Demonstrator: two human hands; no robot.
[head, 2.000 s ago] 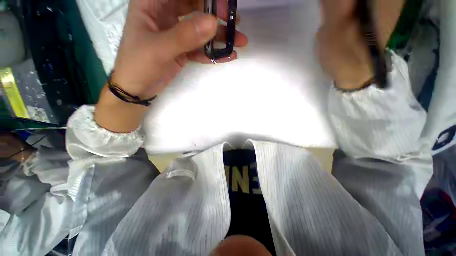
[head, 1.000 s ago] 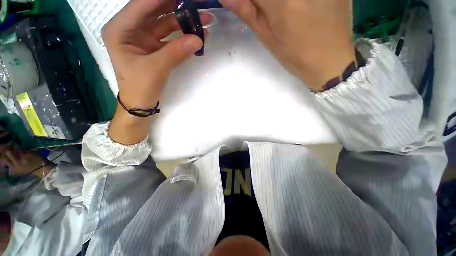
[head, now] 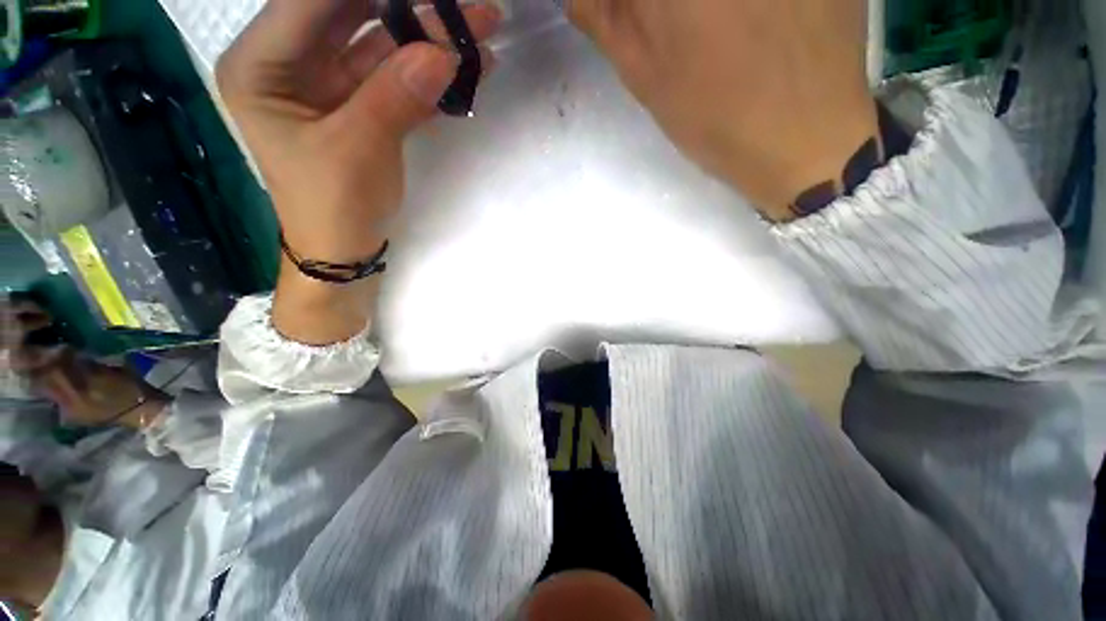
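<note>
My left hand (head: 340, 103) holds a black housing frame (head: 459, 75) between thumb and fingers at the top of the picture. The frame is tilted, with its lower end pointing down, and its upper end is cut off by the picture's edge. My right hand (head: 740, 91) is to the right of the frame, palm side down. Its fingers are cut off by the top edge, so whatever they hold is hidden. A white foam pad (head: 582, 267) lies under both hands, with tiny dark specks near its top.
A black bench unit with a yellow label (head: 100, 277) and a whitish round container (head: 55, 170) stand at the left. A white fine-grid tray (head: 212, 30) is at the upper left. Another person's hand (head: 91, 386) shows at the left edge.
My right hand, holding a dark tool away at the right two seconds ago, has come in beside the left. My left hand has shifted left and up with the frame, now tilted.
</note>
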